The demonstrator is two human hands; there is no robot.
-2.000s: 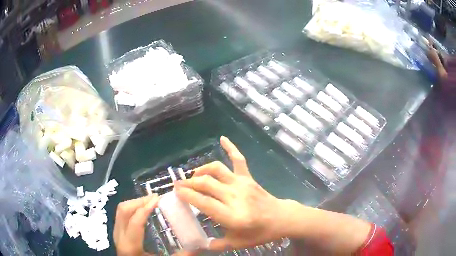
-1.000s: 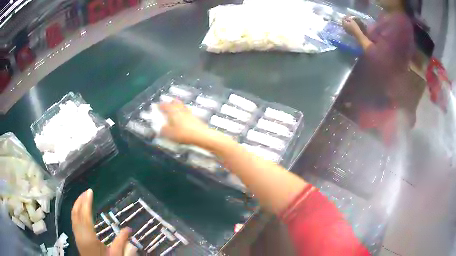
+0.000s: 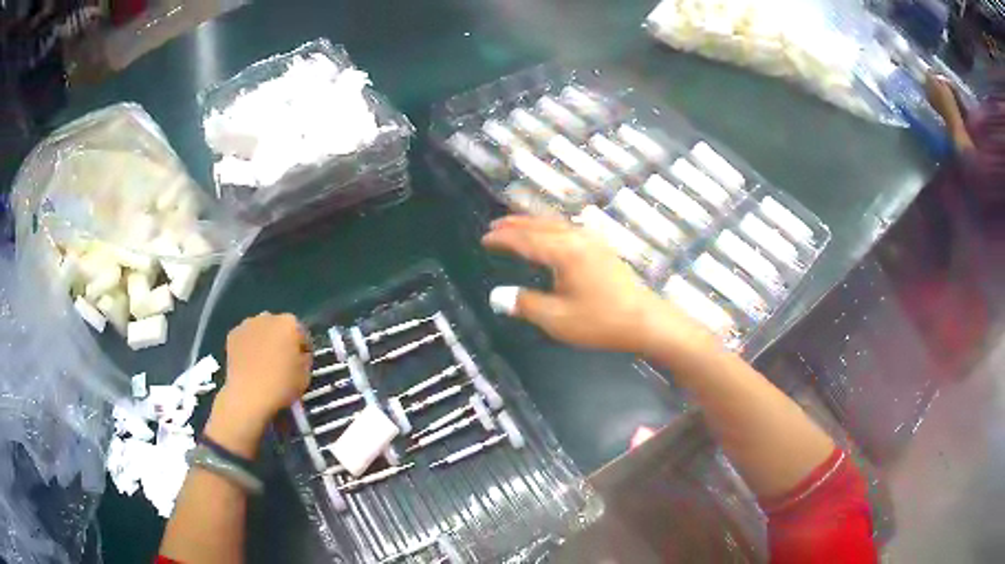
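The clear near tray (image 3: 529, 485) holds pale rods with thicker white ends, lying crosswise. A white block (image 3: 364, 441) rests tilted on the rods. My left hand (image 3: 268, 358) is at the tray's upper left edge, fingers curled down by the rod ends; its fingertips are hidden. My right hand (image 3: 573, 275) is between the near tray and the filled tray (image 3: 821, 237), fingers spread. Something white (image 3: 504, 300) covers its thumb tip; I cannot tell whether it is a cover or a part. The filled tray holds rows of thick white cylinders.
Loose white pieces (image 3: 160, 435) lie left of the near tray. An open bag of cream blocks (image 3: 121, 237) and a large bluish-clear bag (image 3: 50, 419) are at left. Stacked trays (image 3: 375, 176) carry heaped white pieces (image 3: 292, 116). A far bag (image 3: 771, 44) lies near another person's hand (image 3: 948, 105).
The whitish housing seen in my hands two seconds ago is gone from them. My right hand has come back from over the filled tray; my left hand has moved onto the near tray's edge. The view has shifted.
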